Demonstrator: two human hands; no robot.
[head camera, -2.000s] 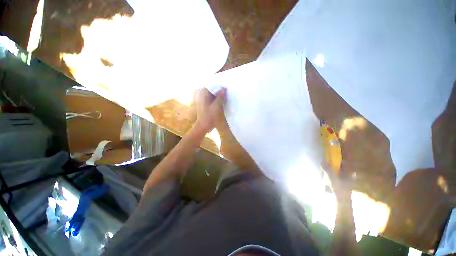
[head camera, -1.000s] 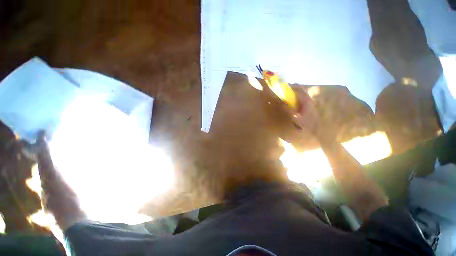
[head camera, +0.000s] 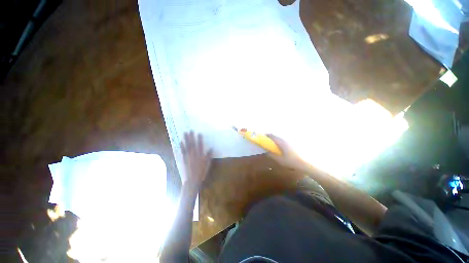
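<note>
A large white pattern sheet (head camera: 205, 31) with fine dark lines lies on the brown table, its middle washed out by glare. My left hand (head camera: 195, 156) lies flat with fingers apart on the sheet's lower left part, near a narrow strip of it that runs down to the table's front edge. My right hand (head camera: 282, 150) holds the yellow cutter (head camera: 262, 142) over the sheet's lower edge. The cutter's thin dark tip points up and left. Whether the tip touches the paper cannot be told.
Overlapping white pattern pieces (head camera: 115, 167) lie at the lower left, partly lost in glare. More white paper (head camera: 437, 31) lies at the upper right. A small pale scrap (head camera: 449, 78) is at the table's right edge. Strong glare covers the table right of my right hand.
My left hand has moved right from the pieces at the left onto the large sheet. The sheet now reaches lower and further left in view. The cutter has stayed in my right hand, now lower.
</note>
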